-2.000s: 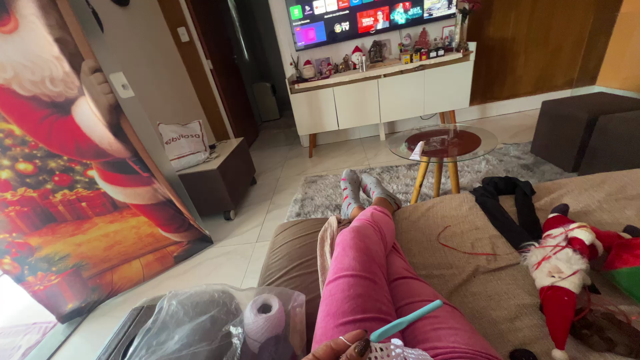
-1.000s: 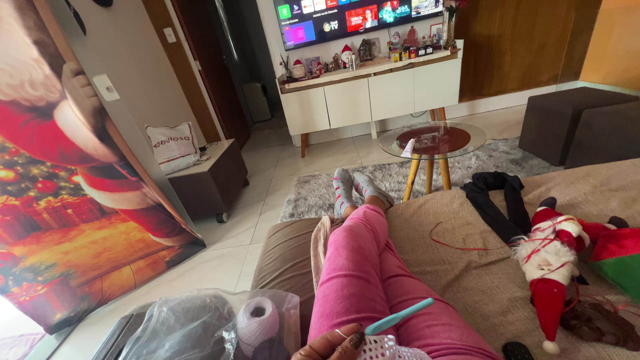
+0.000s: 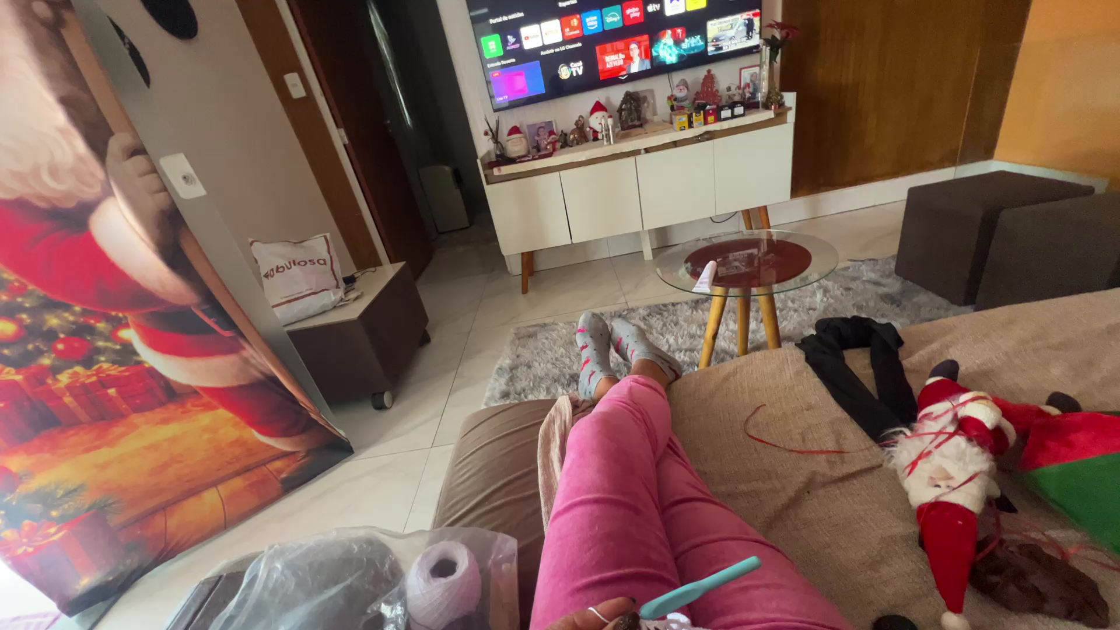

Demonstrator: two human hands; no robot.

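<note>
At the bottom edge, my left hand (image 3: 598,616) shows only its fingertips and a ring, pinched at the edge of a white crochet piece (image 3: 669,623); most of both is cut off by the frame. A teal crochet hook handle (image 3: 704,587) slants up to the right from the fingertips, over pink trousers (image 3: 612,516). How the fingers meet the hook is hidden. My right hand is out of view. Left of the legs, a cone of pale lilac thread (image 3: 444,584) stands in a clear plastic bag (image 3: 319,577).
Crossed legs stretch along a beige-covered couch (image 3: 770,472). To the right lie a Santa doll (image 3: 949,464), red ribbon (image 3: 792,444) and black cloth (image 3: 862,376). Beyond are a round glass table (image 3: 748,262), a grey rug (image 3: 534,359) and a white TV cabinet (image 3: 604,201). A Santa panel (image 3: 175,332) leans at left.
My left hand and the crochet piece sit lower in view, with less of them showing. The hook handle still points up to the right.
</note>
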